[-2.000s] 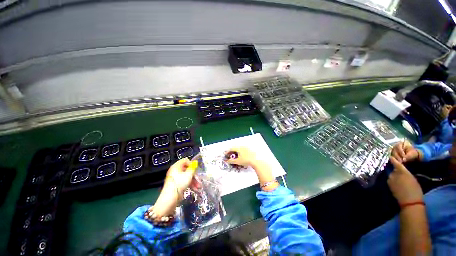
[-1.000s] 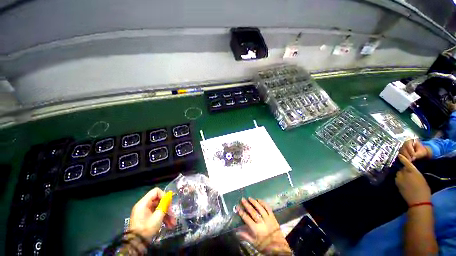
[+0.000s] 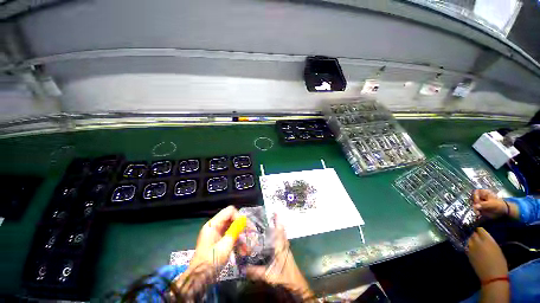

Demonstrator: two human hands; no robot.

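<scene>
A crumpled clear plastic bag (image 3: 253, 239) with dark contents is held between my two hands at the bench's front edge. My left hand (image 3: 218, 239), with a yellow finger cot on one fingertip, grips its left side. My right hand (image 3: 280, 263) is at its right side, partly blurred and cut off by the lower edge. A white paper sheet (image 3: 325, 204) lies just beyond, with a pile of small dark parts (image 3: 298, 195) on it. A patterned white sheet (image 3: 180, 258) shows partly beside my left wrist.
A black foam tray (image 3: 172, 203) of housings lies crosswise; another (image 3: 44, 248) lies lengthwise at left. A smaller black tray (image 3: 305, 131) and clear blister stack (image 3: 379, 139) stand behind. A neighbour's hands (image 3: 487, 207) touch a flat blister tray (image 3: 429, 189) at right.
My right hand has moved from the bench edge left to the bag, and my left hand has lifted it closer together. The view has shifted, so the bench items appear further right.
</scene>
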